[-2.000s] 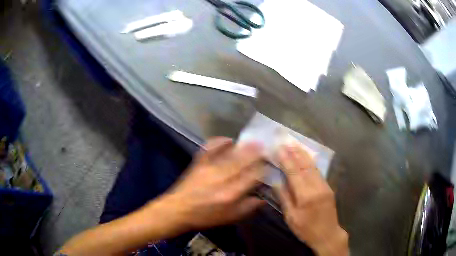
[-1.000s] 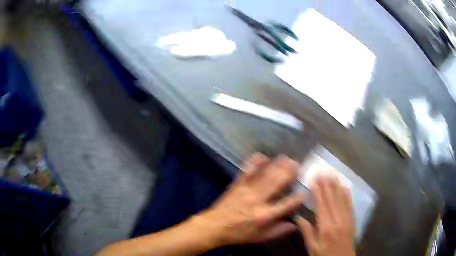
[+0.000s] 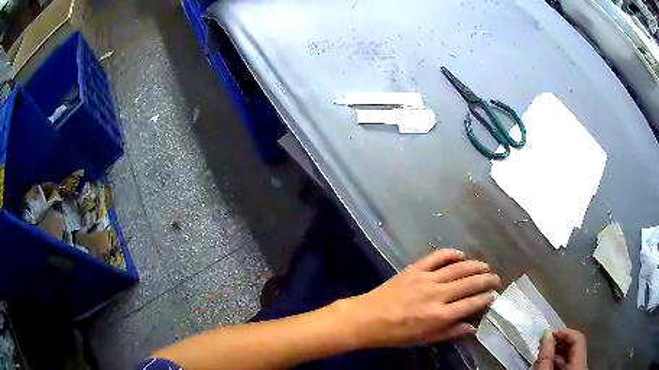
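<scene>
A small white fabric piece (image 3: 522, 312) lies on a greyish pressing template (image 3: 498, 341) at the table's near edge, low right. My left hand (image 3: 426, 300) is palm down at its left, fingers slightly apart, fingertips at the template's left edge. My right hand (image 3: 563, 350) is cut off by the bottom edge; its thumb and finger pinch the piece's right end. Narrow folded white strips (image 3: 390, 112) lie at upper middle. The underside of my left fingers is hidden.
Dark scissors (image 3: 491, 124) with green handles touch a large white sheet stack (image 3: 556, 170). A beige pad (image 3: 613, 259) and crumpled white cloth (image 3: 650, 267) lie at the right. Blue crates (image 3: 65, 267) with scraps stand on the speckled floor at left.
The view has shifted, so the table things appear further right and lower. The single white strip between pile and hands is gone from its place. My right hand has moved to the piece's right end.
</scene>
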